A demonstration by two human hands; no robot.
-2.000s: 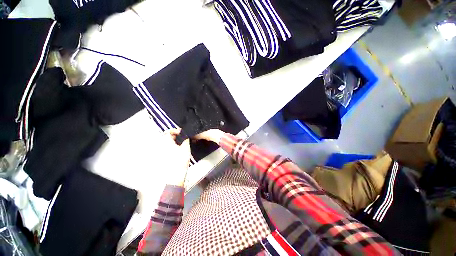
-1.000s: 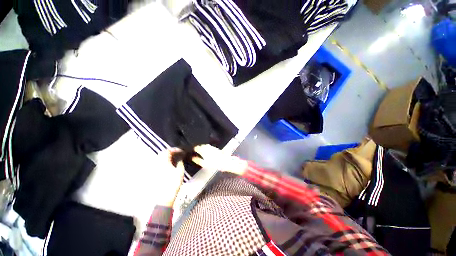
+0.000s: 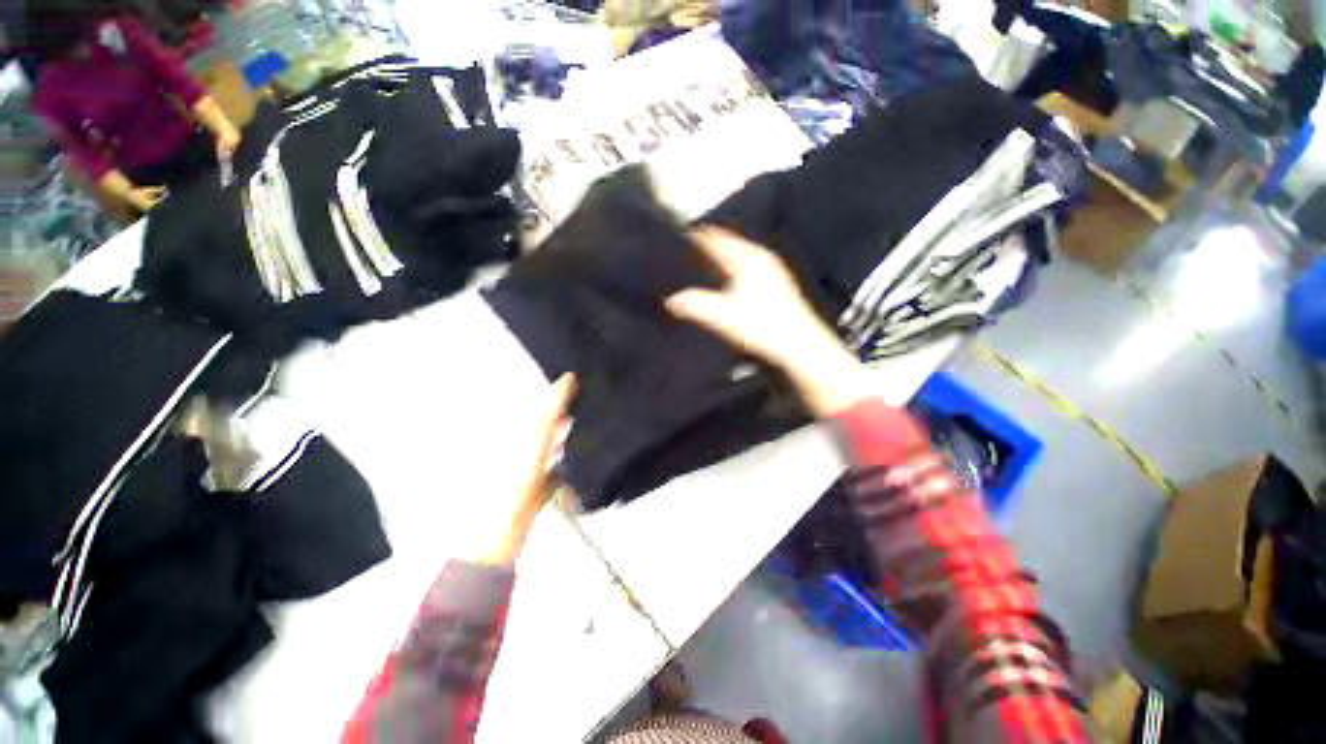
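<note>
A black garment (image 3: 625, 356), folded, lies on the white table at the near left end of the folded pants stack (image 3: 873, 175), partly over it. Its upper corner is raised and blurred. My right hand (image 3: 764, 313) is on its upper right part, thumb and fingers spread. My left hand (image 3: 541, 458) is at its lower left edge, fingers pointing up; whether they grip the cloth is hidden. White stripes show in looped bands along the stack's right side.
Black striped pants (image 3: 364, 204) are heaped at the upper left, with more black garments (image 3: 117, 422) at the left. A person (image 3: 124, 102) stands at the far left. Below the table's right edge are a blue bin (image 3: 1018, 436) and an open carton (image 3: 1207, 560) on the floor.
The view has swung up towards the far side of the table. The black garment has moved from the near edge to the stack's end. My hands have moved apart, my right hand reaching farther forward.
</note>
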